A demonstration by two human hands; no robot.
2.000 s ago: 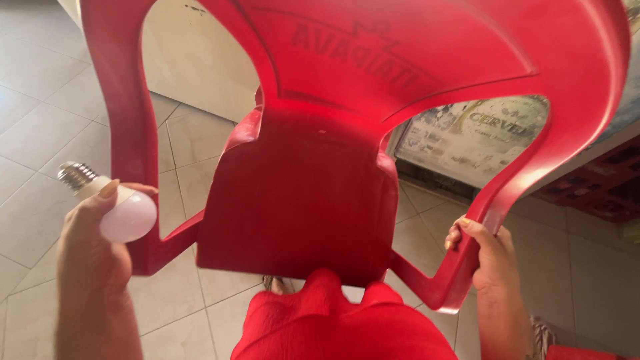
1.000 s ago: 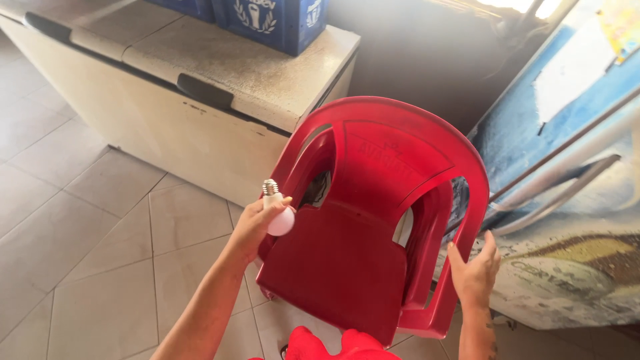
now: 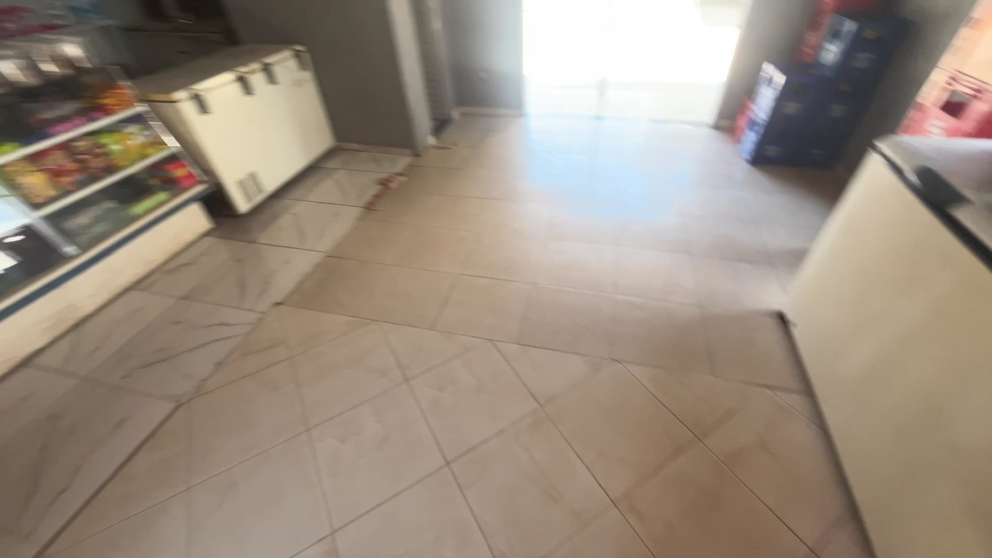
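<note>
Neither my left hand nor my right hand shows in the head view now, so what they hold or touch is hidden. The light bulb and the red plastic chair are out of view too. Tiled floor (image 3: 434, 418) fills the middle and bottom of the picture, which is blurred. Along the right edge stands a white chest freezer (image 3: 891, 325) with a dark handle on its lid edge.
A glass display case (image 3: 93, 201) with colourful packets lines the left side, beside another white chest freezer (image 3: 267, 128). Blue crates (image 3: 806, 116) are stacked near a bright doorway (image 3: 632, 62). A red crate (image 3: 957, 105) is at upper right.
The view has swung strongly away from the red chair to the room and doorway. Both hands and the bulb, seen a second ago, have left the picture.
</note>
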